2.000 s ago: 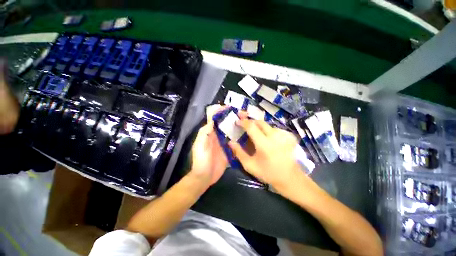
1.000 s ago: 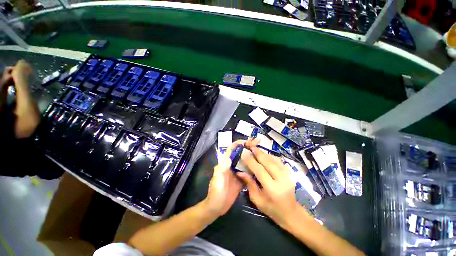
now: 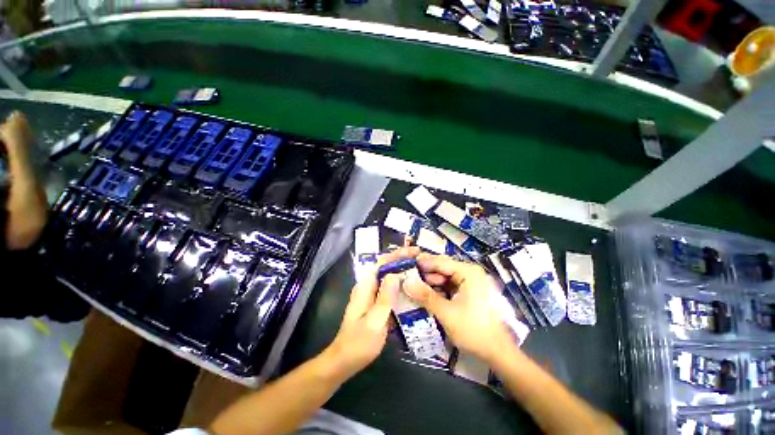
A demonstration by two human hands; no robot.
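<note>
My left hand [image 3: 367, 313] and my right hand [image 3: 463, 307] meet in front of me, both bare. They hold a part-built phone [image 3: 398, 267] between their fingertips. Its dark blue edge faces me, and the fingers hide most of it. Mainboards with displays [image 3: 544, 280], each with a pale rectangle at one end, lie in a loose pile just beyond and to the right of my hands. One mainboard [image 3: 421, 333] shows below my fingers; I cannot tell whether it lies on the mat or touches a hand.
A black blister tray [image 3: 178, 204] at left holds several blue phone housings [image 3: 251, 161]. A clear blister tray [image 3: 701, 285] with small board assemblies is at right. Behind runs a green conveyor belt [image 3: 476, 110] carrying spaced phones [image 3: 369, 137]. A white post rises at right. Another person's hand is at far left.
The part-built phone, earlier held with its pale screen showing, is now turned edge-on between my fingertips. A mainboard now shows below my hands. The phones on the belt have shifted left in view.
</note>
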